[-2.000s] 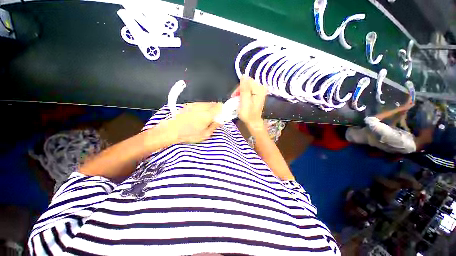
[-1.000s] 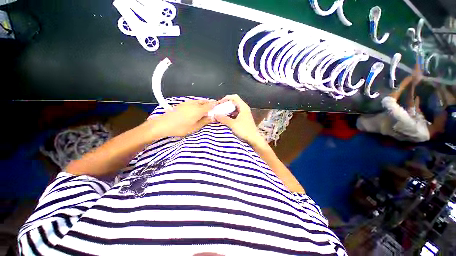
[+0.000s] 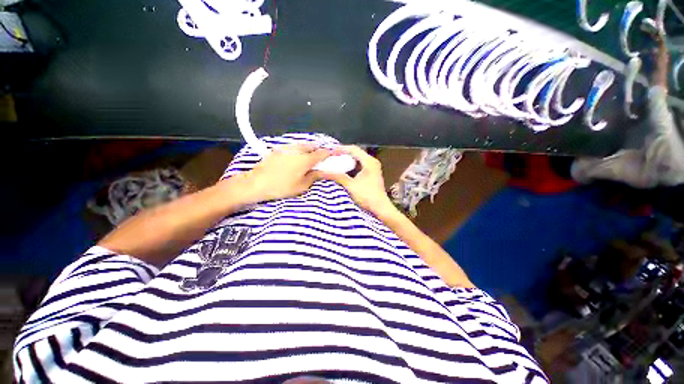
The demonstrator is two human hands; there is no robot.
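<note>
My left hand [image 3: 281,174] and my right hand [image 3: 365,180] meet in front of my chest, just off the bench's near edge. Both are closed on a white curved piece [image 3: 244,105]. Its thin curved arm sticks up past my left hand over the black bench, and a rounded white end [image 3: 337,163] shows between my fingers. The middle of the piece is hidden by my left hand. Whether it is one part or two joined is not clear.
Nested white curved shells [image 3: 450,67] lie in a row on the black bench [image 3: 150,90]. Straight covers with disc ends [image 3: 227,45] are piled at the upper left. Cartons with white parts [image 3: 427,176] stand below. Another person's arm [image 3: 660,67] reaches in at the right.
My hands have drawn back from beside the nested row to my chest with the white piece. The view has shifted, so the bench things sit higher. Another person's arm now shows larger at the right.
</note>
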